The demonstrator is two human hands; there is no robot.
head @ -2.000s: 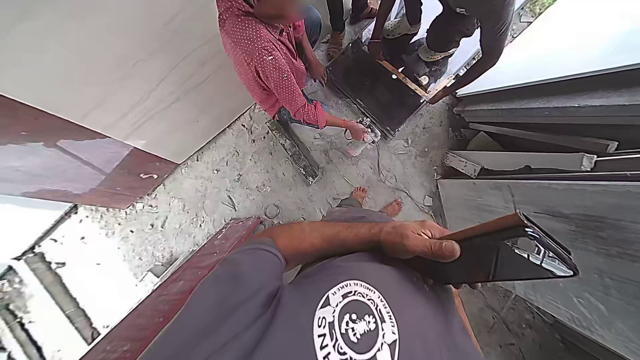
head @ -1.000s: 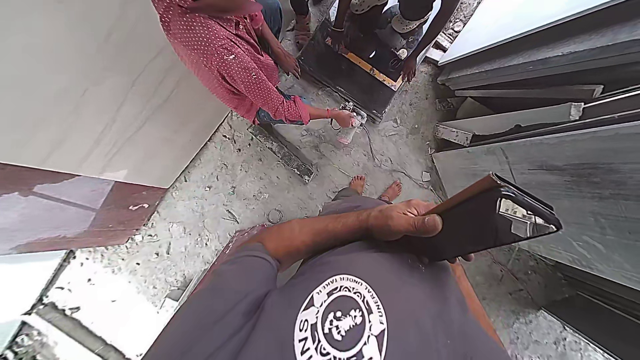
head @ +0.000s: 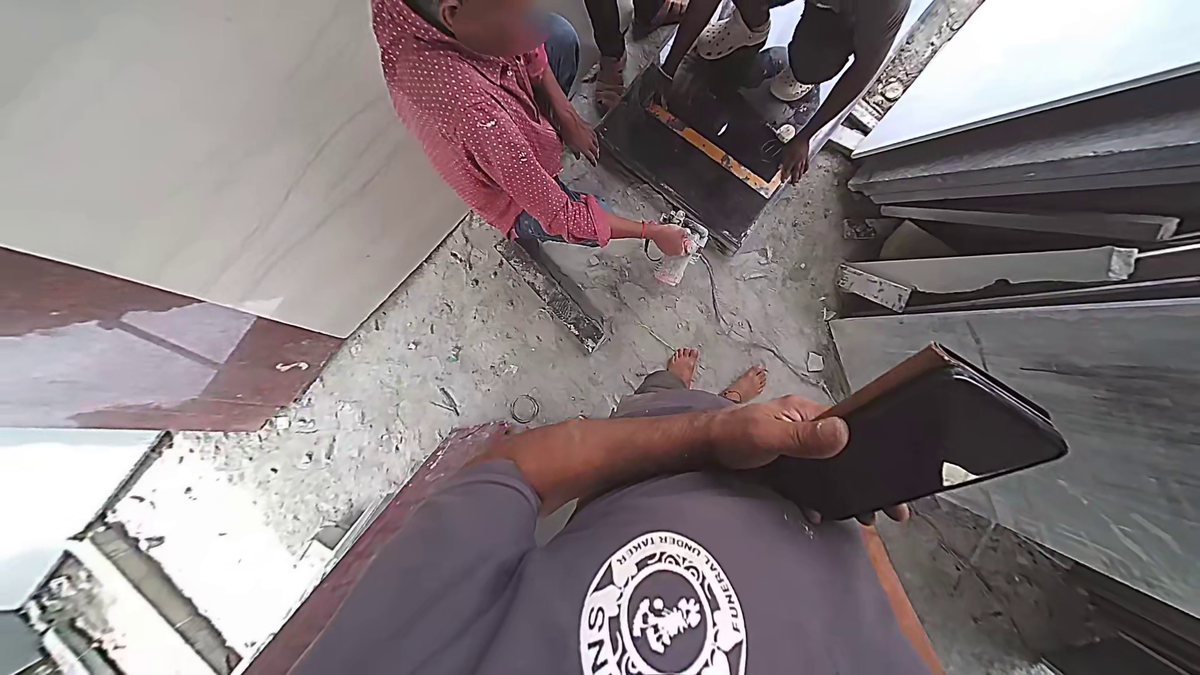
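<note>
My left hand grips a smartphone in a folding case, its thumb on top near the left end. The phone is tilted in front of my grey T-shirt, and its dark screen catches a bright reflection. Several fingertips show at its lower edge; I cannot tell which hand they belong to. My right forearm rises to the phone's underside, where the right hand is mostly hidden. Farther off, a person in a red dotted shirt holds a corded power tool beside a dark slab. Another person's hands are on an orange strip lying on it.
Large pale slabs lean at the left. More stacked slabs stand at the right. On the rough, dusty floor lie a narrow stone strip, a small ring and a cord near my bare feet.
The view has shifted somewhat. The phone stays in my left hand. No other plain change shows.
</note>
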